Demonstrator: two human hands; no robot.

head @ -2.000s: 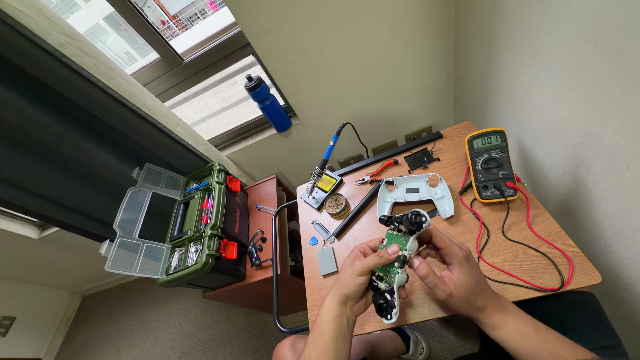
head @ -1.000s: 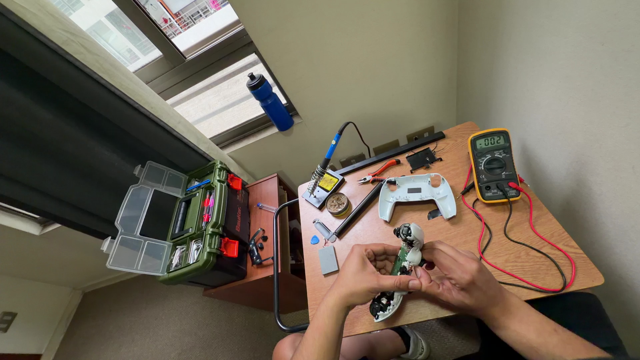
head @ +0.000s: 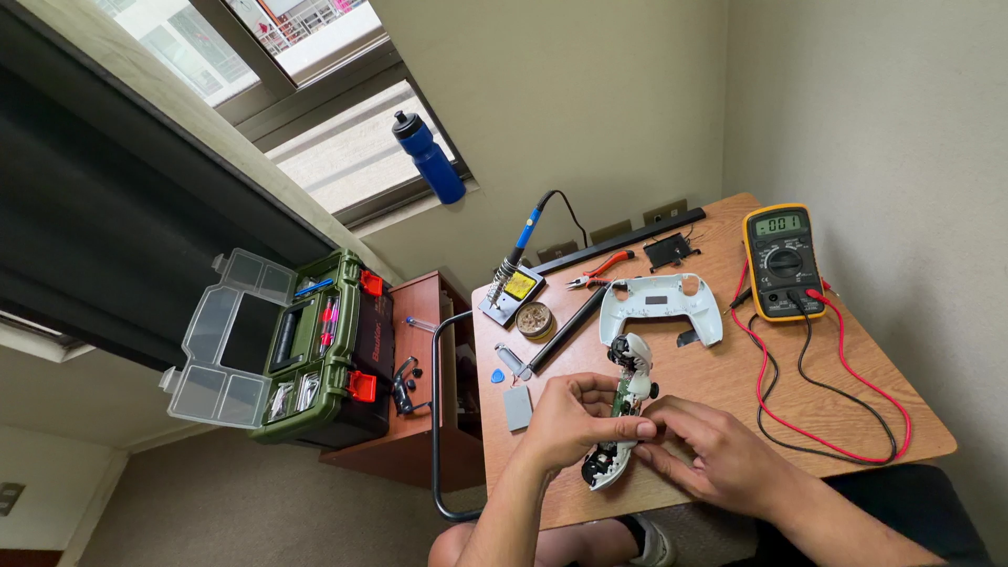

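An opened white game controller [head: 624, 405], its green circuit board and black inner parts exposed, is tilted on its side over the front of the desk. My left hand [head: 579, 425] grips its middle, thumb across the board. The fingertips of my right hand [head: 701, 445] touch the controller's right side near the lower grip; what lies between them is hidden. Beyond the controller, a loose white controller shell [head: 660, 303] rests on the desk. A grey battery pack [head: 518, 408] and a blue plectrum-shaped pry tool [head: 497, 376] lie left of my left hand.
A multimeter [head: 783, 264] with red and black leads stands at the right. Behind are a soldering iron [head: 526, 232] in its stand, a round tin [head: 535, 320], red-handled pliers [head: 602, 270] and a black plastic part [head: 669, 250]. An open green toolbox [head: 331, 354] is at left.
Two seconds ago the controller's circuit board faced up more; the controller has since been turned onto its side. Both hands have stayed at it.
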